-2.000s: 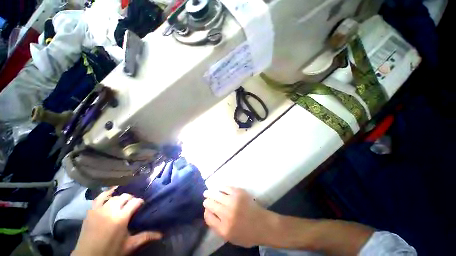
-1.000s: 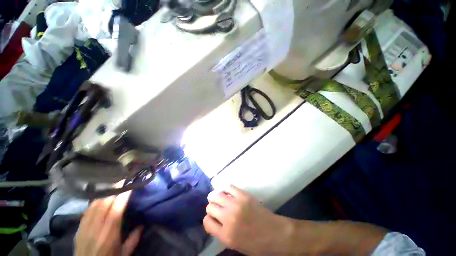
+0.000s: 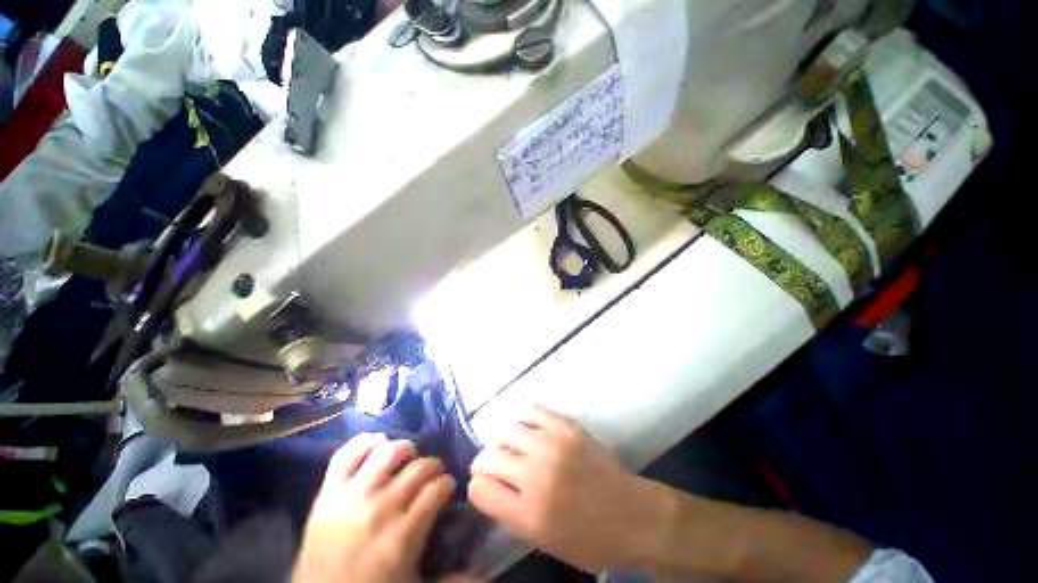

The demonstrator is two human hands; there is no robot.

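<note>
The navy fabric part (image 3: 427,401) lies under the needle area of the cream sewing machine (image 3: 398,188), bright blue under the lamp. My left hand (image 3: 381,507) presses on the cloth just below the needle area, fingers bent. My right hand (image 3: 558,490) is beside it at the cloth's right edge, fingers curled on the fabric at the bed's front edge. Darker grey cloth (image 3: 455,541) shows between the two hands. The presser foot and needle are hidden by glare.
Black-handled scissors (image 3: 592,241) lie on the bed under the arm. A green-yellow patterned strap (image 3: 774,268) is wound around the bed at right. Thread snips (image 3: 182,262) rest at the head's left end beside a knobbed post (image 3: 85,259). White garments (image 3: 148,85) are piled behind.
My left hand has moved right, closer to my right hand, and the cloth is bunched between them. My right hand has stayed nearly in place. The view has shifted slightly.
</note>
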